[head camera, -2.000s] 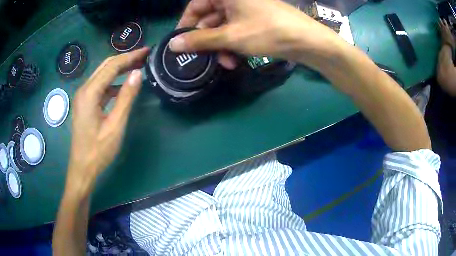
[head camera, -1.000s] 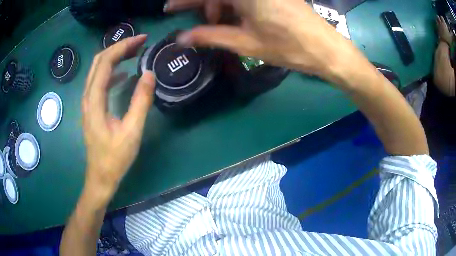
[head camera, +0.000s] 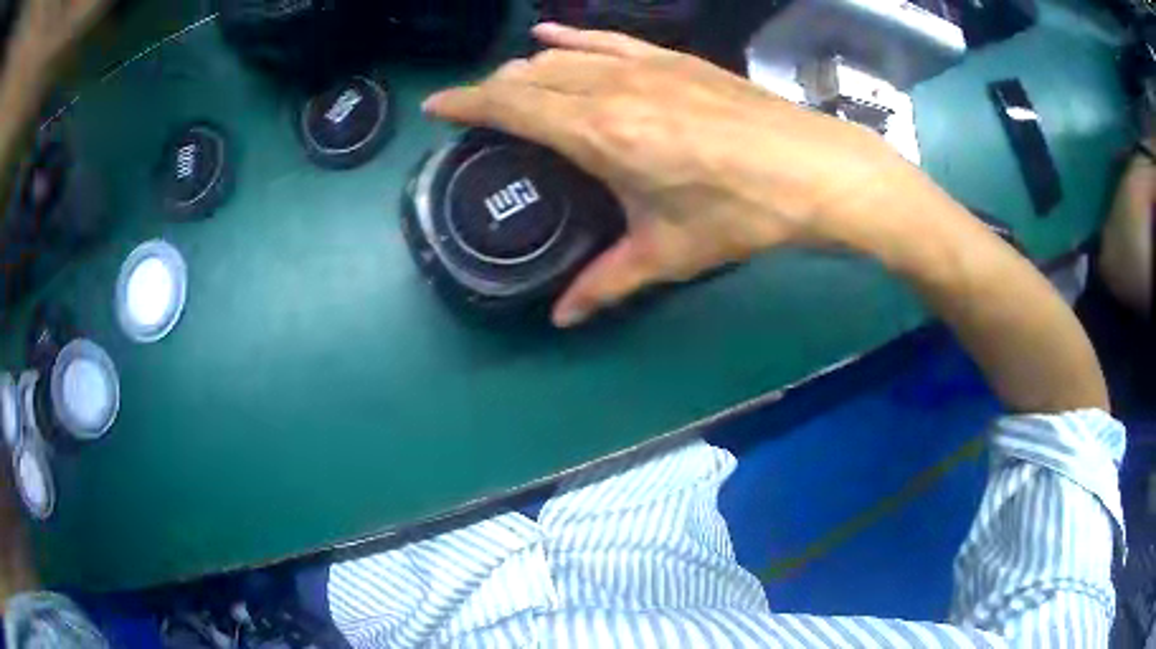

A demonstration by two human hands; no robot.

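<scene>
A chunky black housing (head camera: 456, 273) sits on the green bench in front of me, with a black logo cap (head camera: 510, 200) on its top. My right hand (head camera: 634, 159) spans the housing from the right, its thumb at the near side and its fingers over the far side. It hides the housing's right part. My left hand (head camera: 48, 51) is at the upper left edge, blurred and cut off; whether it holds anything cannot be told.
Two loose logo caps (head camera: 344, 121) lie behind left. White-rimmed discs (head camera: 151, 290) lie at left. Black parts stand along the rear. A white and silver screw feeder (head camera: 862, 95) stands behind my right forearm. A flat dark slab (head camera: 1026, 146) and another person's arm (head camera: 1126, 235) are at right.
My left hand has moved from beside the housing to the upper left edge. My right hand has come down around the housing's right side. The housing appears further right in view.
</scene>
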